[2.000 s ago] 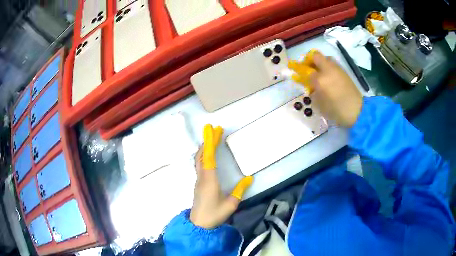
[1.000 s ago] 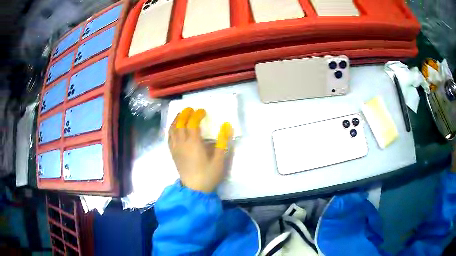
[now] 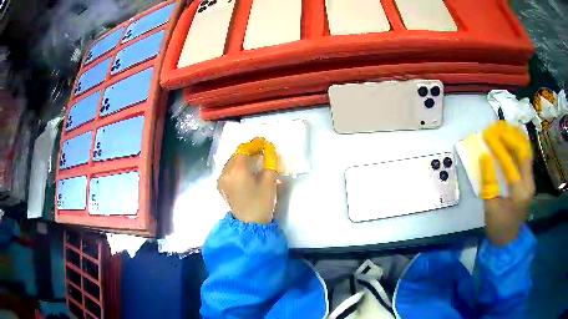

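My left hand point(image 3: 252, 180), with orange finger cots, is over the stack of white wipes point(image 3: 293, 146) at the left of the mat, fingertips bent onto it; whether it pinches a wipe is unclear. My right hand point(image 3: 506, 168), also in finger cots, has its fingers on the cream-yellow wiping pad point(image 3: 471, 163) at the right of the mat and hides part of it; the grip is blurred. Two phone back covers lie between my hands, lenses to the right: a pale gold one point(image 3: 377, 107) behind and a whitish one point(image 3: 392, 192) in front.
Stacked red foam trays point(image 3: 349, 55) with pale gold pieces stand behind the white mat point(image 3: 311, 221). A red tray point(image 3: 152, 134) with bluish pieces is at the left, above a red-brown grid crate point(image 3: 83, 274). Crumpled wipes point(image 3: 512, 107) and a shiny metal tin point(image 3: 553, 146) are at the far right.
My right hand has come back from the right edge onto the pad. My left hand's fingers have curled on the wipe stack. The two covers have stayed in place on the mat.
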